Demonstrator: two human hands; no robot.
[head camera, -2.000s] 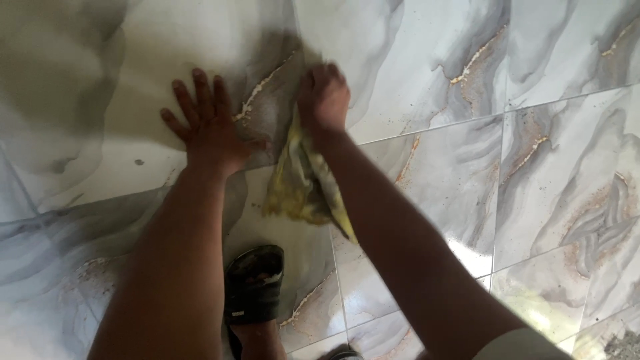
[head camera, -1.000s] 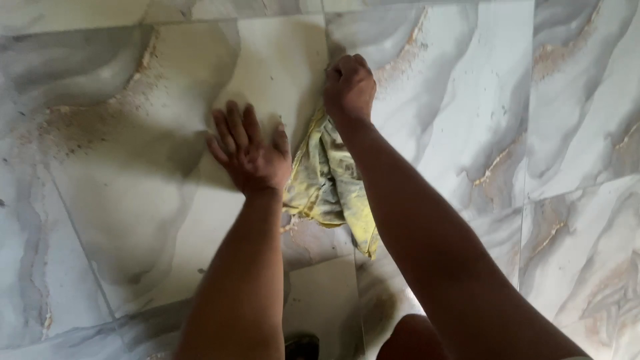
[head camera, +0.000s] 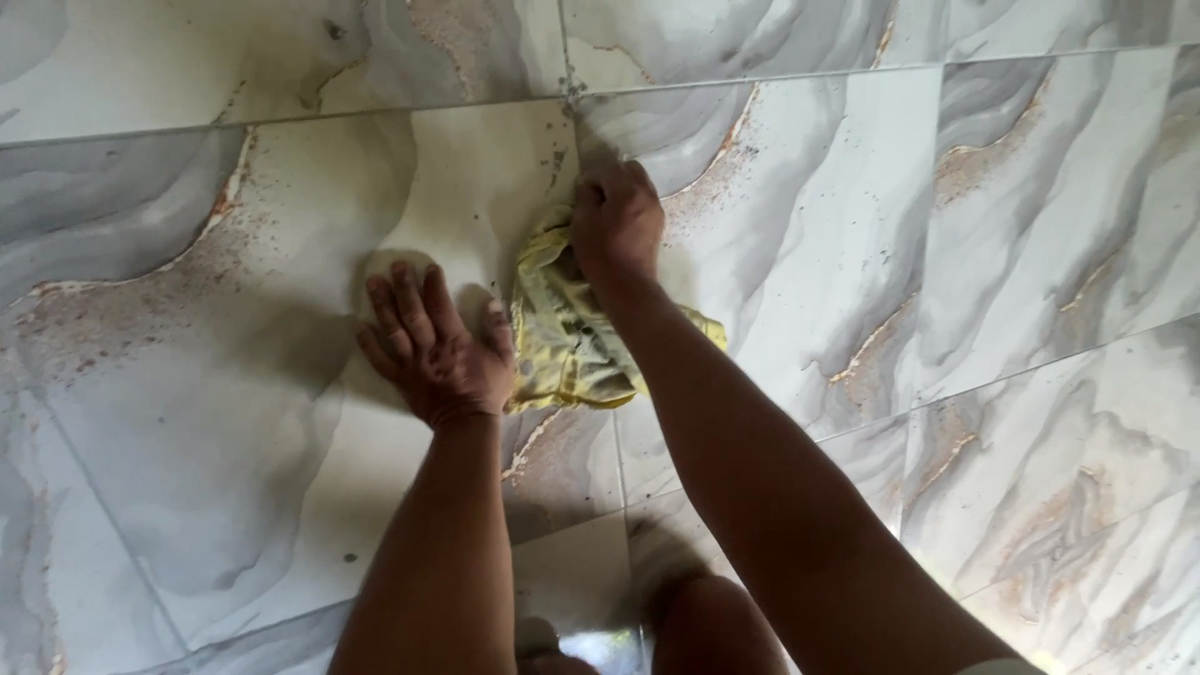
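Observation:
A yellow cloth (head camera: 572, 337) with grey stains lies crumpled on the marble-patterned tile floor (head camera: 797, 234). My right hand (head camera: 619, 220) is closed in a fist on the cloth's upper end, pressed down by a tile joint, and my forearm covers part of the cloth. My left hand (head camera: 445, 347) rests palm down on the tiles just left of the cloth, fingers spread, holding nothing. Its thumb is close to the cloth's left edge.
Small dark specks (head camera: 558, 159) dot the tile above my right hand. A dark spot (head camera: 350, 558) marks the floor left of my left forearm. My bare knee (head camera: 717, 623) shows at the bottom edge, between the arms.
The view has shifted over the floor. The cloth now lies more bunched under my right hand and forearm. The sandalled foot seen two seconds ago no longer shows.

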